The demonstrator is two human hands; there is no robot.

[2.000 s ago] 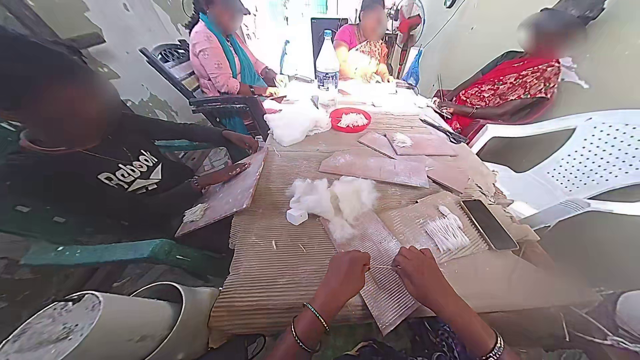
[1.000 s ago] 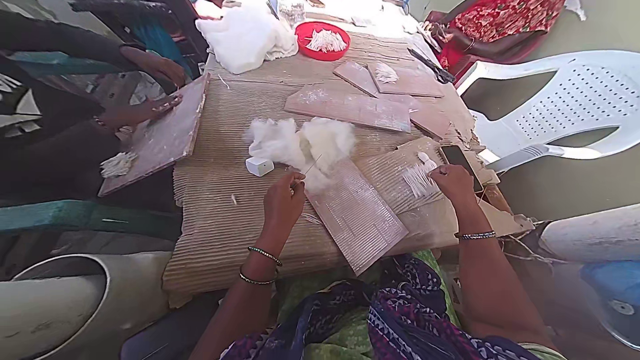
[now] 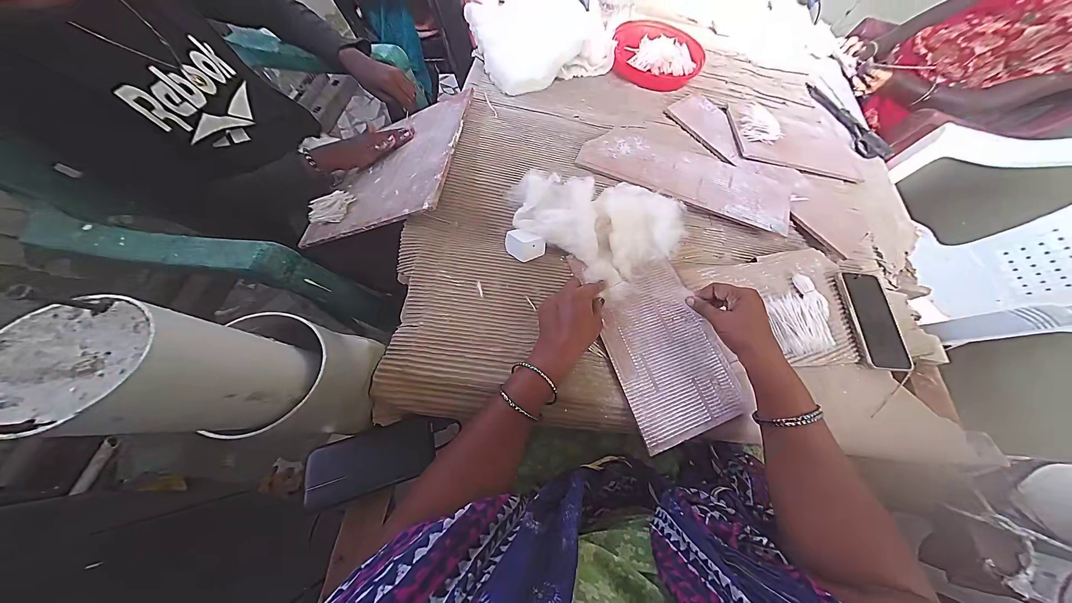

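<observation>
My left hand (image 3: 571,322) has its fingertips at the lower edge of a cotton wool tuft (image 3: 641,230), by the upper left edge of a ridged board (image 3: 670,368). My right hand (image 3: 737,314) is at the board's right side, thumb and index finger close together; whether anything thin is between them cannot be told. A small white block (image 3: 525,245) sits left of the cotton. Right of my right hand, a pile of white cotton wicks (image 3: 800,322) lies on corrugated cardboard (image 3: 494,293), beside a smartphone (image 3: 875,321).
Further back are flat boards (image 3: 687,176), a red bowl (image 3: 659,54) of wicks, a large cotton heap (image 3: 536,42) and scissors (image 3: 850,121). At left, a person's hand (image 3: 360,151) rests on another board (image 3: 402,176). A white plastic chair (image 3: 1005,251) stands right, white pipes (image 3: 226,368) lower left.
My right hand has moved left from beside the wicks and phone to the ridged board. My left hand remains near the cotton. The neighbour's hands have shifted at their board.
</observation>
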